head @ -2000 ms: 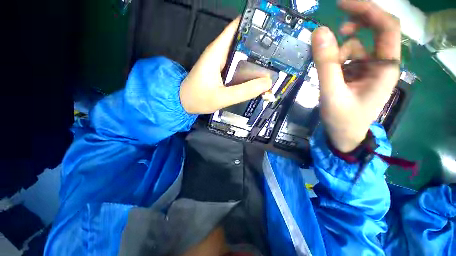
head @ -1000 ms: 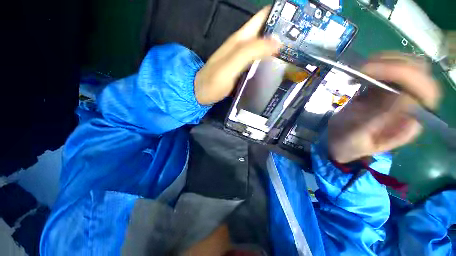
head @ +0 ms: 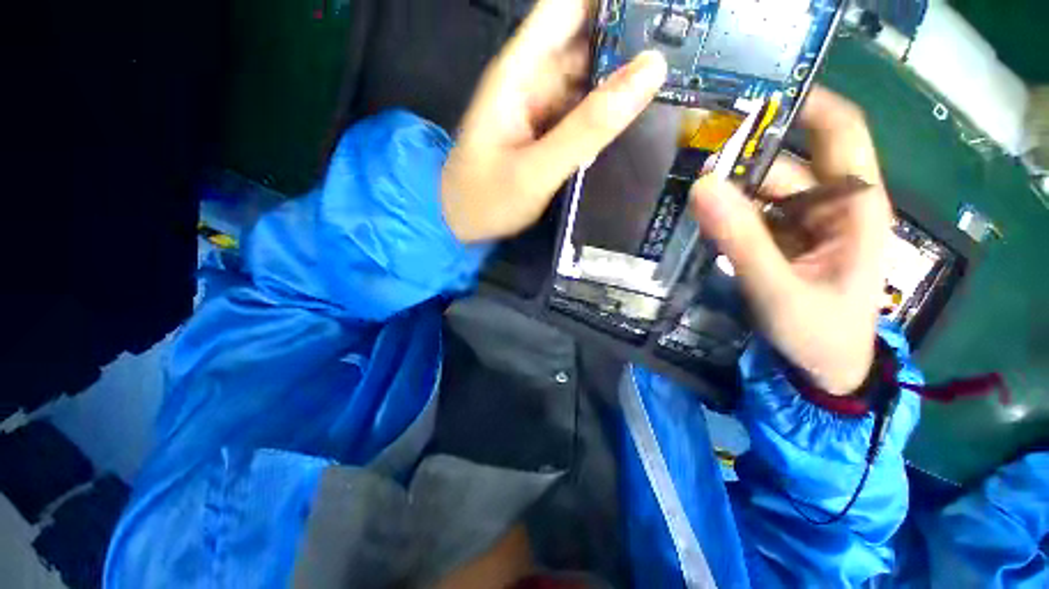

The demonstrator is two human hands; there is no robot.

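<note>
A phone housing (head: 627, 270) lies open back up in front of me, with an empty grey battery compartment (head: 627, 184). A blue mainboard (head: 736, 46) with grey shields sits in its upper part, cut off by the picture's top edge. My left hand (head: 523, 144) grips the housing's left side, its thumb on the board's lower edge. My right hand (head: 799, 230) holds the tweezers (head: 742, 140) between thumb and fingers, their bright tips at the board's lower right edge. An orange flex cable (head: 704, 129) shows just below the board.
A second housing (head: 702, 328) lies to the right, partly under my right hand, and another (head: 917, 270) lies beyond my wrist. The black tray (head: 403, 69) extends left. A white strip (head: 966, 69) crosses the green mat (head: 1001, 276). A neighbour's blue sleeve (head: 1001, 529) shows at lower right.
My right hand has come in from the right, bringing the tweezers to the board's lower right edge. My left thumb rests on the board's lower edge. The view has shifted, with more of the board cut off above.
</note>
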